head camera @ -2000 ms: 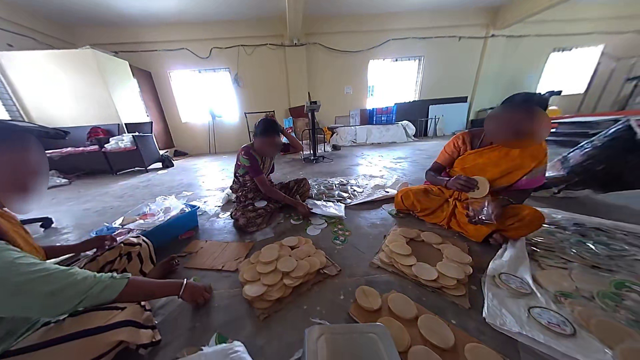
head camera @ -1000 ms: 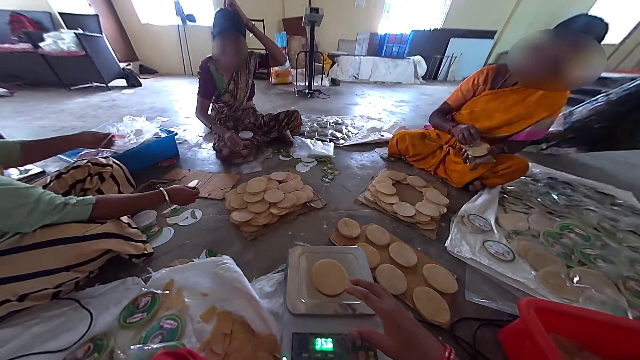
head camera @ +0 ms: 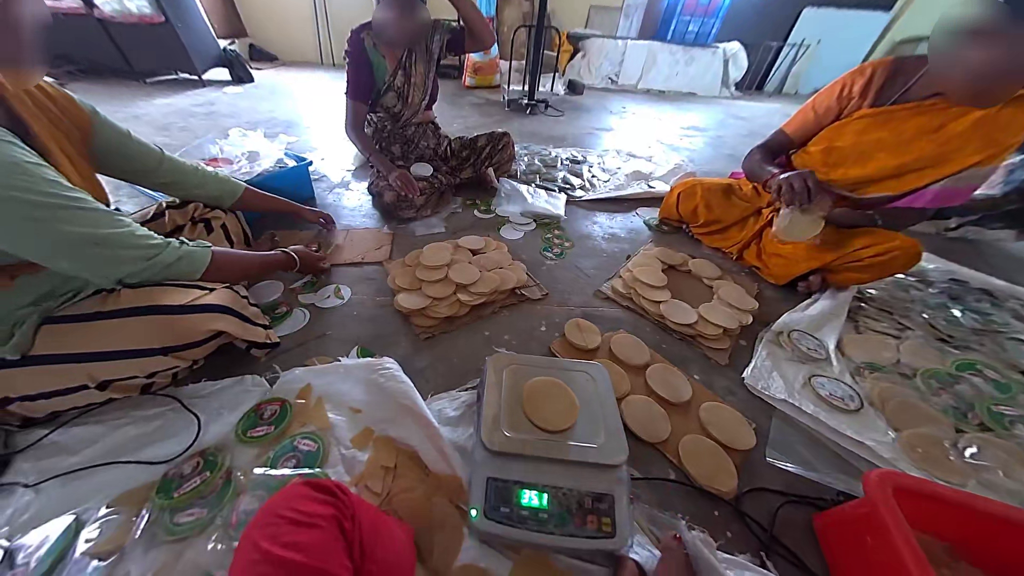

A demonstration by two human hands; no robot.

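Note:
Neither of my hands can be made out. A digital scale [head camera: 552,472] with lit green digits stands before me, one round tan flat disc [head camera: 550,404], like a papad, on its steel platform. To its right, several similar discs lie spread on a cardboard sheet [head camera: 656,416]. Beyond the scale are a heaped stack of discs [head camera: 460,276] on cardboard and a ring-shaped stack [head camera: 680,292] on another. My red clothing [head camera: 320,532] shows at the bottom. A bit of skin at the lower edge, right of centre, is too cut off to tell as hand or foot.
Packets with green round labels [head camera: 264,420] and broken tan pieces [head camera: 400,480] lie on white sheeting at left. A red plastic tub [head camera: 920,520] stands at lower right, near a black cable [head camera: 744,512]. Several people sit around; the right-hand person holds discs [head camera: 798,224].
My right hand, at the scale's near right side one second ago, has left the view. The disc remains on the scale. The person at left now reaches toward the cardboard with both hands.

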